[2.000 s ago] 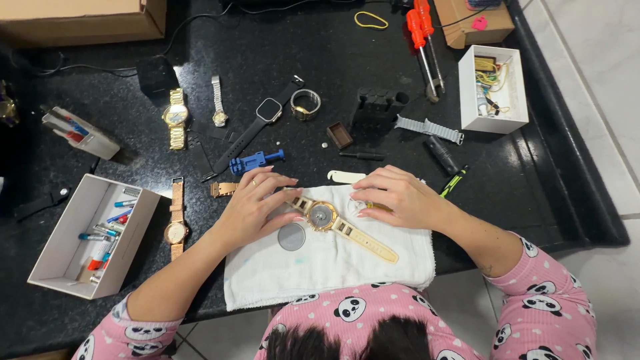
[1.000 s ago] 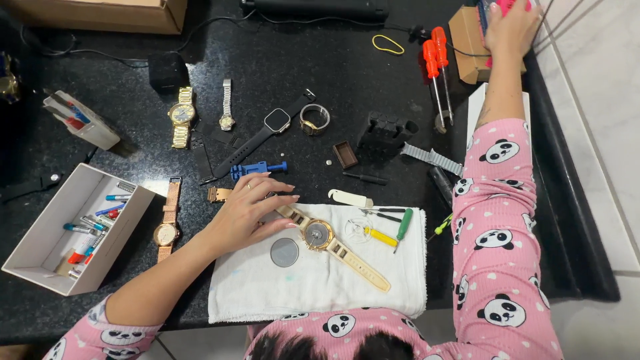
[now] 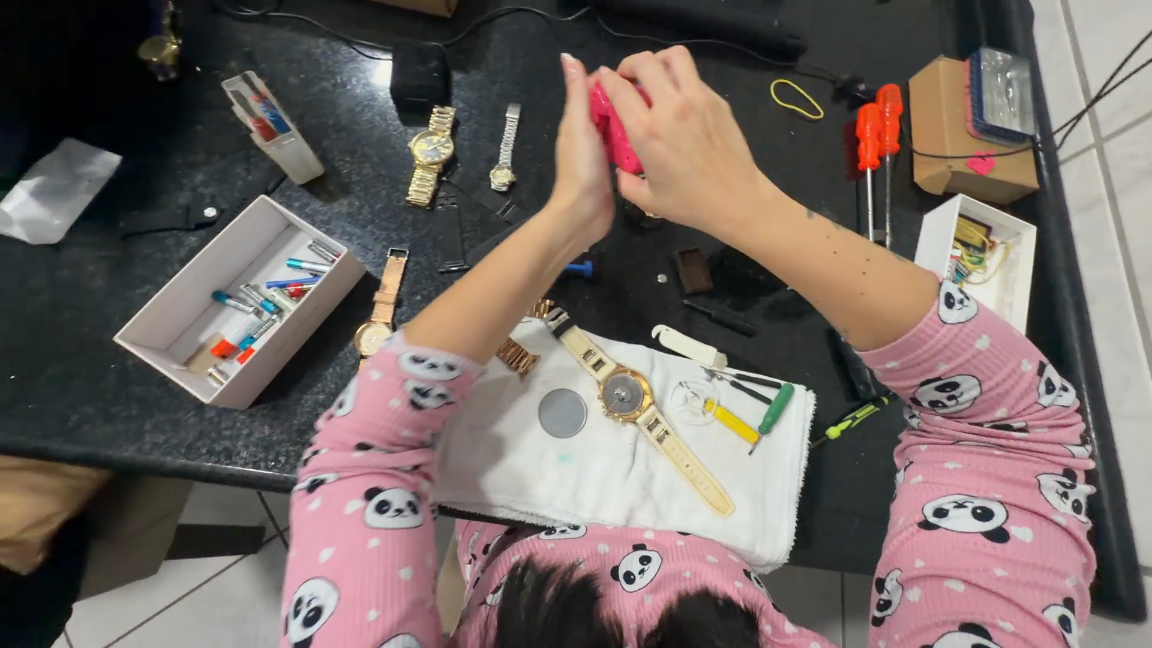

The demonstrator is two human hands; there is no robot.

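Observation:
A bright pink object [image 3: 616, 126], its kind hidden by my fingers, is held between both hands above the back of the counter. My left hand [image 3: 583, 148] lies flat along its left side, and my right hand [image 3: 679, 135] wraps its right side. Nearer to me, a white folded towel [image 3: 612, 486] bears a gold-cased wristwatch [image 3: 625, 394] with a cream strap, its inner side up. The round metal case back [image 3: 562, 413] rests left of the watch. Right of it are a yellow-handled screwdriver [image 3: 733, 422], a green-handled screwdriver [image 3: 776, 409] and a white-handled tool [image 3: 688, 345].
On the left stands a white box [image 3: 238, 297] of batteries, near a rose-gold watch [image 3: 373, 337]. Behind are a gold watch [image 3: 431, 149] and a silver watch [image 3: 503, 173]. Red-handled screwdrivers [image 3: 868, 139], a cardboard box [image 3: 945, 117] and another white box [image 3: 1012, 261] lie right.
My right hand has come from the cardboard box at the far right to the middle with the pink object. My left hand has left the watch and now meets it there.

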